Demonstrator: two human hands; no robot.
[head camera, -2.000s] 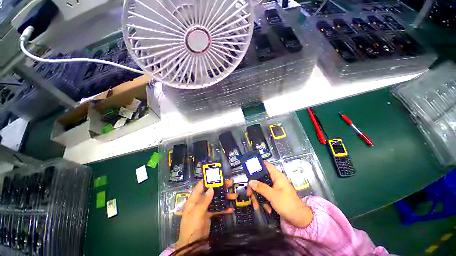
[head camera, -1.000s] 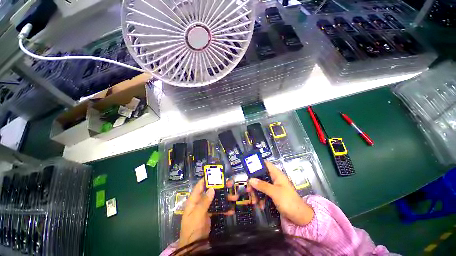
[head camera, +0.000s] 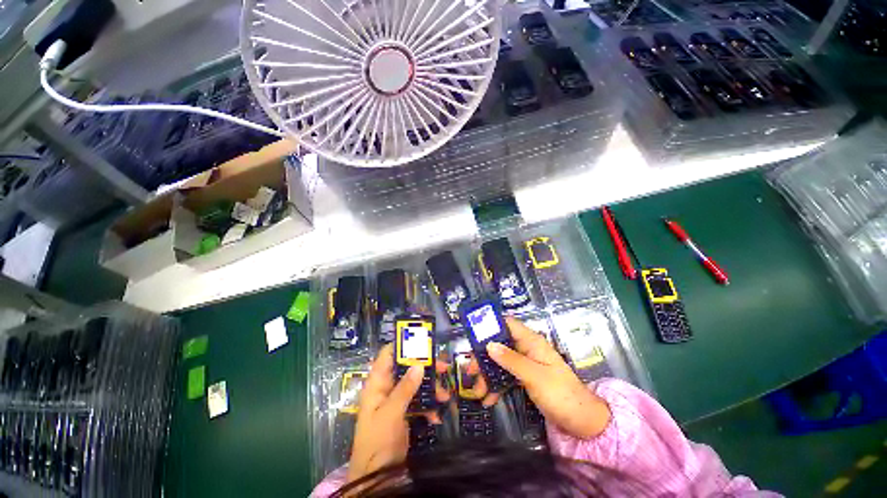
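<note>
My left hand (head camera: 382, 407) holds a yellow-framed keypad phone (head camera: 415, 348) upright, its small screen lit, thumb on the keys. My right hand (head camera: 547, 374) holds a second, dark-fronted phone (head camera: 483, 326) with a lit screen, tilted slightly left, thumb just below the screen. Both phones are above a clear blister tray (head camera: 605, 309). Its back row holds several black phones with pale patches (head camera: 346, 311) and a yellow-framed piece (head camera: 541, 253). More yellow-framed phones lie under my hands, partly hidden. Hair covers the tray's near edge.
A white fan (head camera: 391, 70) stands ahead. A carton (head camera: 243, 233) and stacked trays (head camera: 88, 409) are left. Green stickers (head camera: 196, 381) and white cards (head camera: 276, 334) lie on the mat. Right lie a red marker (head camera: 619, 243), red pen (head camera: 697, 253) and yellow-framed phone (head camera: 665, 303).
The right phone has shifted slightly left and tilted more, and my right thumb has moved on it. Both screens show different content. The left hand has barely moved.
</note>
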